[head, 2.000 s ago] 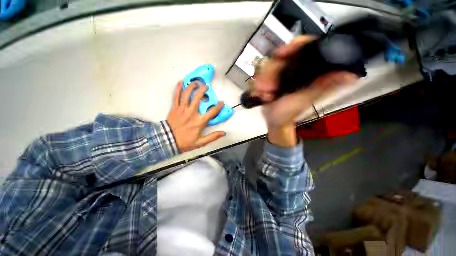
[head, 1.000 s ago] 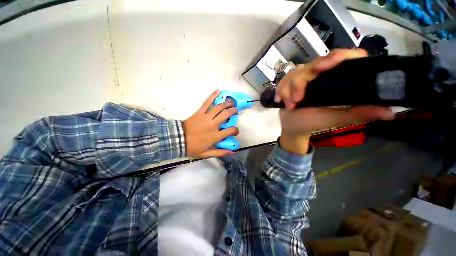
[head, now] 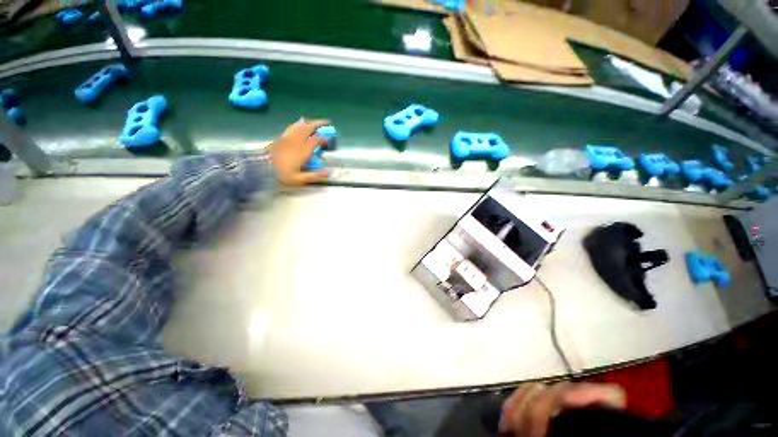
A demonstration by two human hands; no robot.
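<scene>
My left hand [head: 299, 154] is stretched out to the green conveyor belt [head: 358, 152], with its fingers over a light-blue controller housing [head: 322, 145] at the near rail. The hand hides part of that housing. My right hand [head: 550, 408] is low at the bottom edge, partly cut off, around the dark electric screwdriver [head: 610, 422], which is mostly in shadow. The screw feeder [head: 486, 252] stands on the off-white bench [head: 341, 299], its white front and silvery pickup point [head: 461, 286] showing.
More blue housings [head: 479, 146] lie spread along the belt. One housing [head: 706, 268] lies on the bench at the right, beyond a black curved object [head: 623, 263]. A cable [head: 554, 324] runs from the feeder to the bench edge. Cardboard sheets [head: 529, 43] lie beyond the belt. A red bin [head: 640, 386] is below.
The view has shifted towards the belt. My left hand has moved from a housing on the bench out to one on the belt. My right hand and the screwdriver have moved down, away from the feeder.
</scene>
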